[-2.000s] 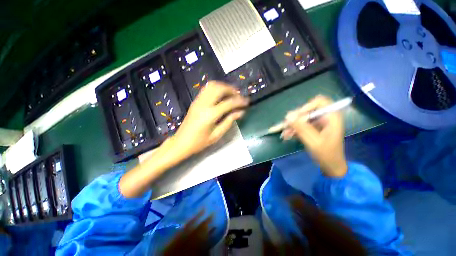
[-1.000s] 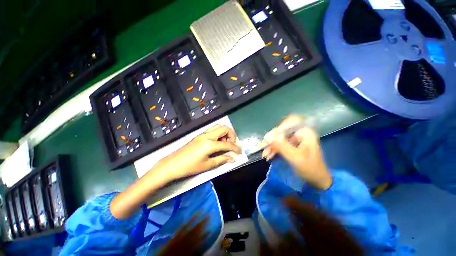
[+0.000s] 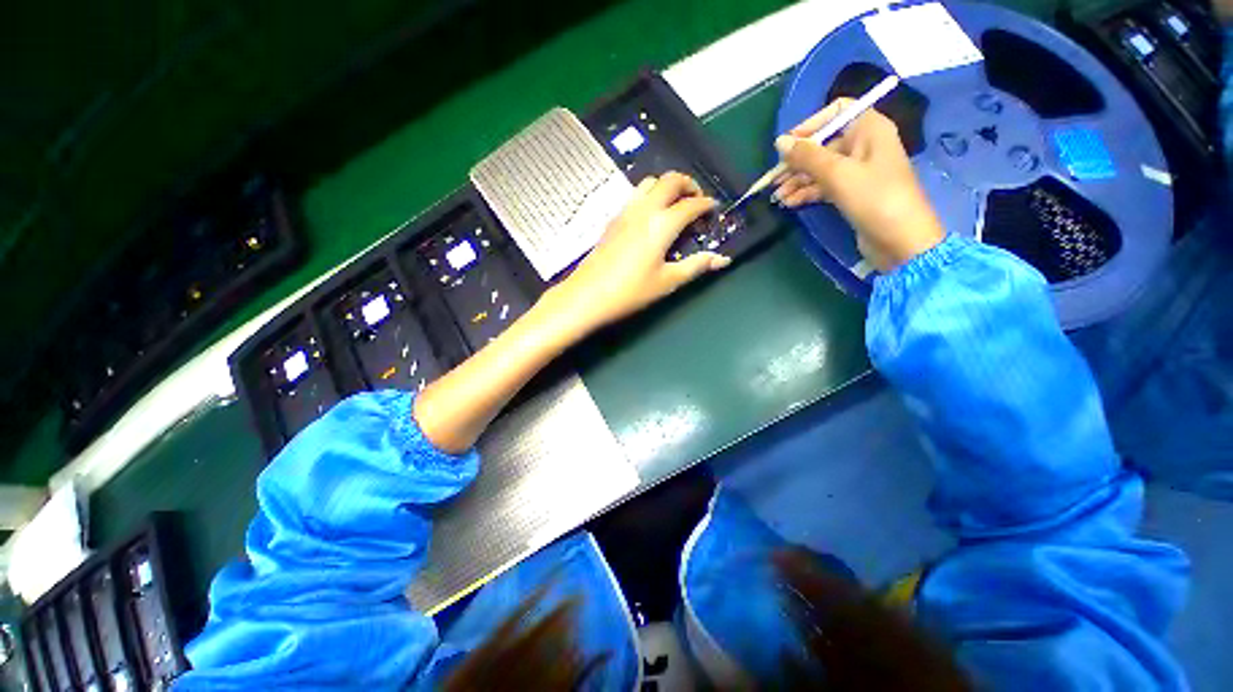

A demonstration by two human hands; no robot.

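My right hand (image 3: 865, 183) holds a slim white pen-like tool, perhaps tweezers (image 3: 838, 122), its dark fine tip at the housing in the rightmost pocket of the black foam tray (image 3: 541, 287). My left hand (image 3: 646, 250) rests over the near part of that housing (image 3: 636, 152), fingers apart; whether it holds a small piece cannot be told. A gridded pale sheet (image 3: 548, 183) drapes over the tray beside my left hand. Another gridded sheet (image 3: 534, 473) lies at the bench edge under my left forearm. Other housings with white squares (image 3: 376, 311) sit in the pockets.
A large blue-grey reel (image 3: 920, 176) stands close at the right, partly behind my right hand. A second black tray (image 3: 102, 615) and a crumpled white item (image 3: 52, 541) are at the far left. Dark trays (image 3: 203, 304) lie beyond the pale rail. Another tray (image 3: 1156, 54) shows at top right.
Both hands have moved from the sheet at the bench edge up to the tray's rightmost housing. The tool tip now reaches it. The view has shifted, with the reel and tray appearing further left.
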